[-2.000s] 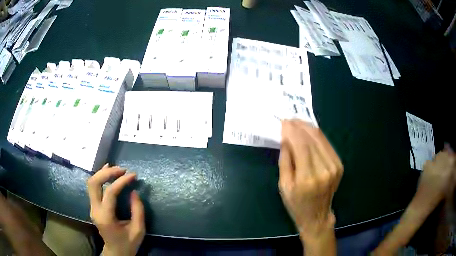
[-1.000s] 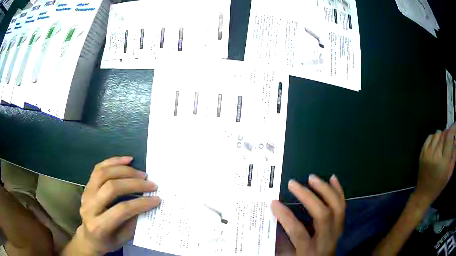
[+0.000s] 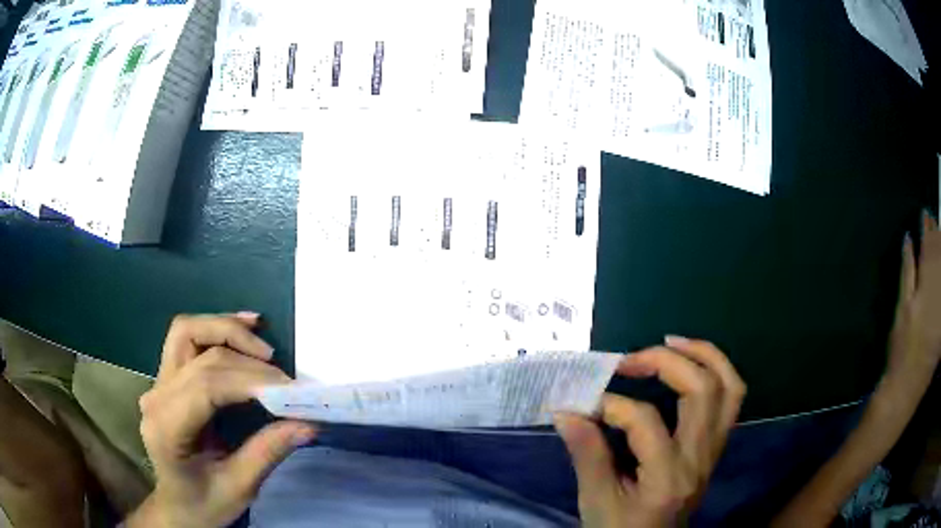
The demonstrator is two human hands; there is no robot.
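Observation:
An instruction leaflet (image 3: 444, 237) lies on the dark table in front of me, its near end lifted and bent over towards the far side. My left hand (image 3: 222, 413) pinches the left corner of the raised end between thumb and fingers. My right hand (image 3: 650, 428) pinches its right corner. The raised flap shows its printed back. The far part lies flat, with dark heading bars and small drawings.
A folded leaflet (image 3: 341, 62) lies beyond, at the left. The stack of unfolded leaflets (image 3: 640, 93) lies at the far right. Thermometer boxes (image 3: 93, 113) stand in a row at the left. Another person's hand and forearm (image 3: 887, 361) are at the right edge, bare legs at the lower left.
My right hand first held a sheet at the stack. The leaflet then lay flat between both hands. Now its near end is raised and bent over, with both hands gripping its corners.

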